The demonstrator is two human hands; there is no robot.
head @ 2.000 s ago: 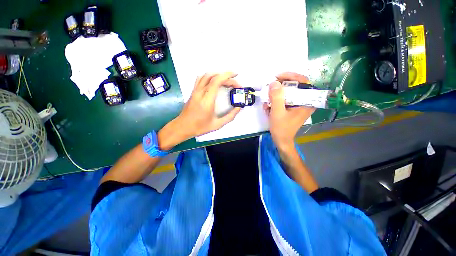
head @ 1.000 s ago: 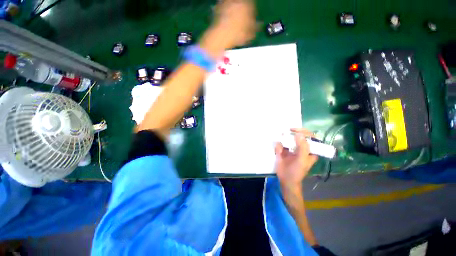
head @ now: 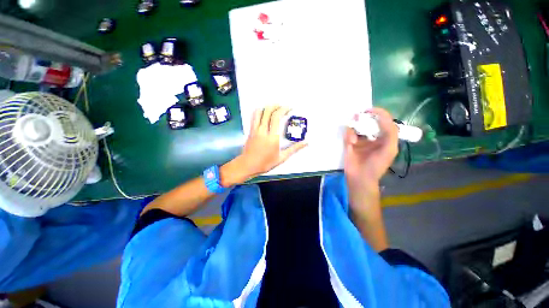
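My left hand (head: 268, 138) holds a small black unit (head: 295, 129) by its edge over the near part of the white paper sheet (head: 307, 66). The unit's pale face is turned up. My right hand (head: 370, 150) holds the white dispensing syringe (head: 408, 132) at the sheet's right edge, apart from the unit. The syringe's rear end points right; its tip is blurred among my fingers. Several other black units (head: 194, 94) lie on the bench to the left, around a crumpled white wipe (head: 158, 84).
A white fan (head: 45, 144) stands at the left edge, with a bottle (head: 57, 75) and a grey metal bar (head: 54, 45) behind it. A black dispensing controller (head: 481, 72) stands at the right. Red marks (head: 260, 34) show on the sheet's far part.
My left hand was reaching to the far side of the bench and is now back near me with a unit. The right hand still holds the syringe. The view has shifted.
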